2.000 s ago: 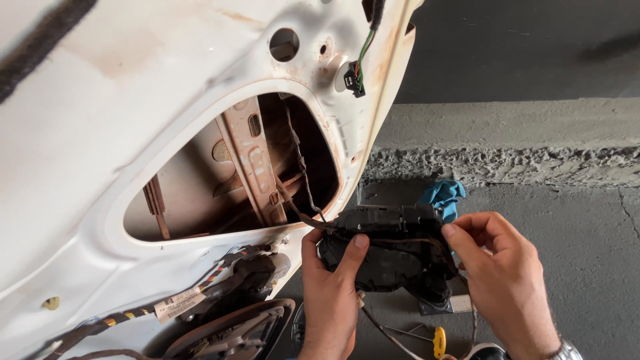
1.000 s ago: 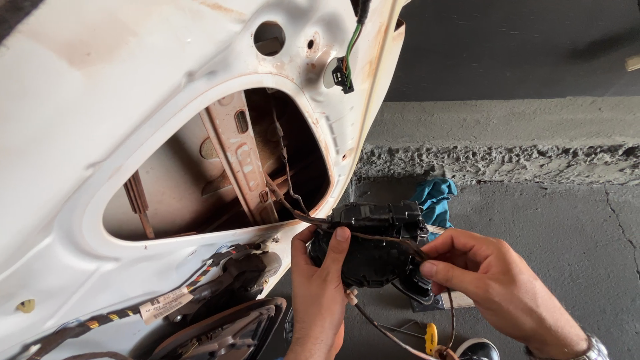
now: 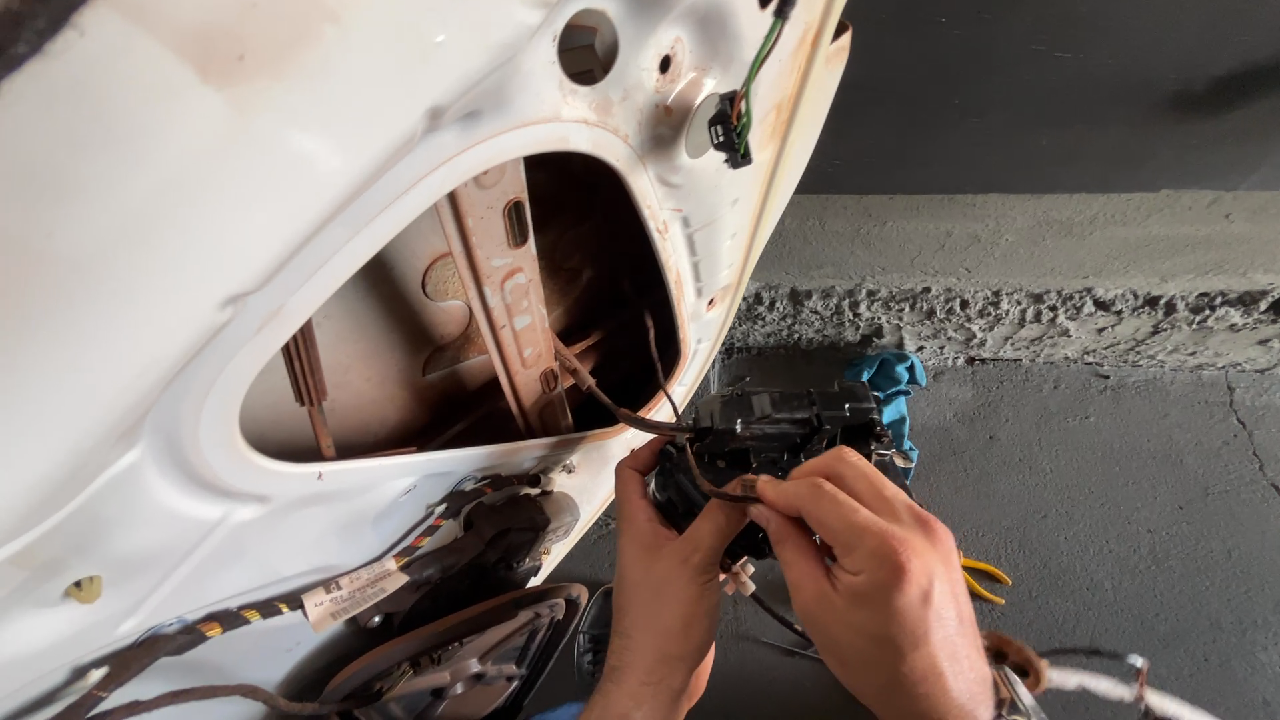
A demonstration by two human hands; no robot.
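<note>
My left hand (image 3: 665, 570) grips the left end of a black plastic door latch assembly (image 3: 785, 415), just outside the lower right edge of a white car door's opening. Between its thumb and fingers, my right hand (image 3: 870, 570) pinches a thin dark cable (image 3: 715, 487) lying across the front of the assembly. A thicker sheathed cable (image 3: 640, 422) runs from the assembly into the opening, past a rusty metal bracket (image 3: 505, 300). A pale connector (image 3: 738, 578) hangs below the assembly. My hands cover much of the assembly's lower part.
The white car door (image 3: 150, 300) fills the left. A black connector (image 3: 730, 130) hangs on green and brown wires at its top right. A taped wiring harness (image 3: 240, 615) crosses the lower left. A blue cloth or glove (image 3: 890, 385) and yellow-handled pliers (image 3: 985, 578) lie on the grey floor.
My right hand has moved from the assembly's right side leftward across its front and now pinches the thin cable near my left thumb. My left hand keeps its hold.
</note>
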